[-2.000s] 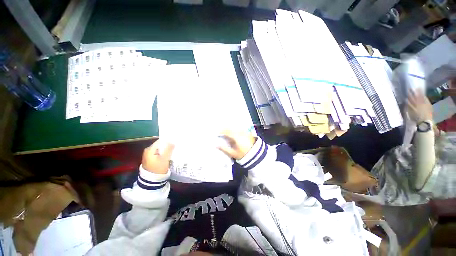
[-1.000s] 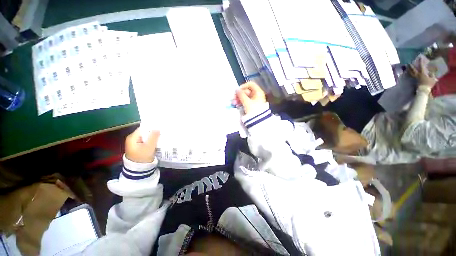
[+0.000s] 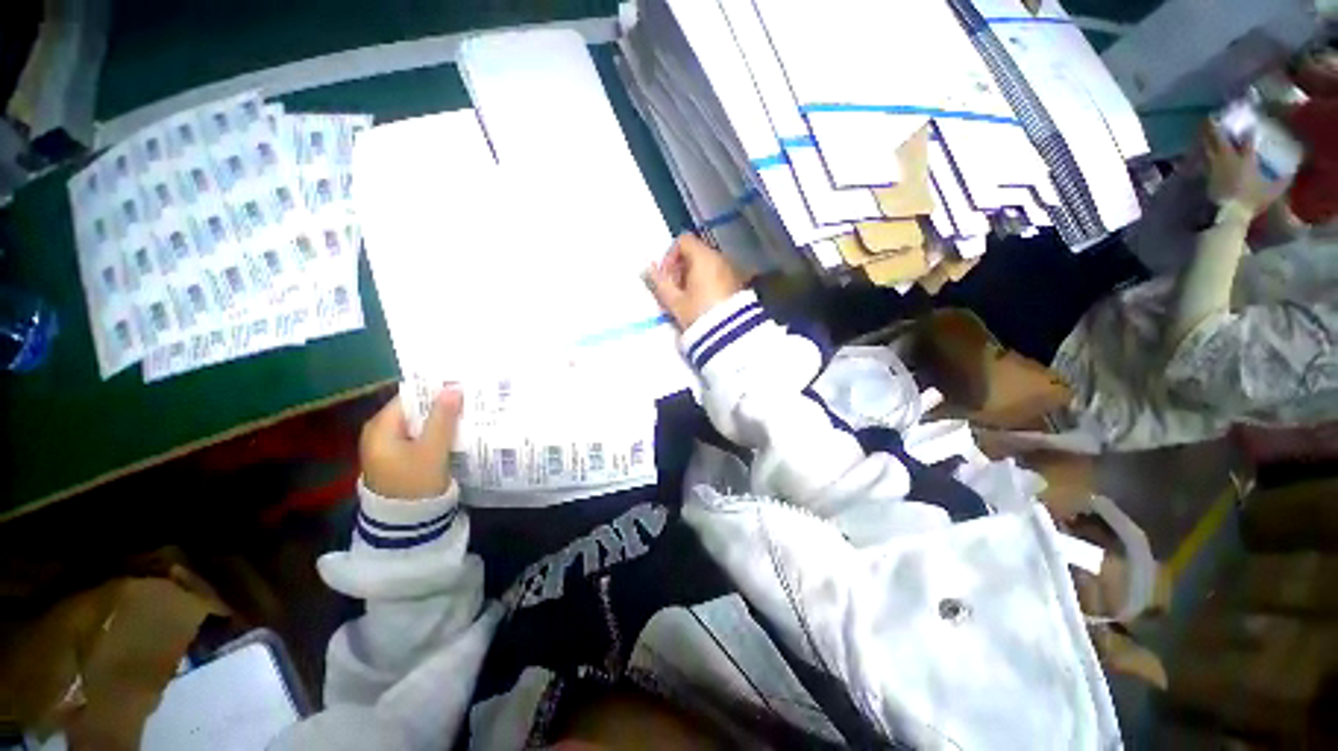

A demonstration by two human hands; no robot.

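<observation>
My left hand (image 3: 412, 446) grips the left edge of a barcode label sheet (image 3: 550, 467), with printed rows showing along its lower part. A white box blank (image 3: 514, 250) with a blue stripe lies just beyond the sheet on the bench, its upper flap pointing away. My right hand (image 3: 690, 279) is at the right edge of the blank, thumb and fingertips pinched together. A small pale piece seems to be at the fingertips, but glare makes it hard to tell.
Spare label sheets (image 3: 220, 235) lie on the green bench (image 3: 220, 429) at left. A stack of box blanks (image 3: 910, 132) stands at right. A water bottle (image 3: 24, 330) is at the left edge. Another person's arm (image 3: 1216, 264) is at far right. White strips (image 3: 1127, 565) hang beside the lap.
My right hand has moved from over the sheet out to the blank's right edge. The view has shifted, and the blank's blue stripe now shows. The other person's hand has moved.
</observation>
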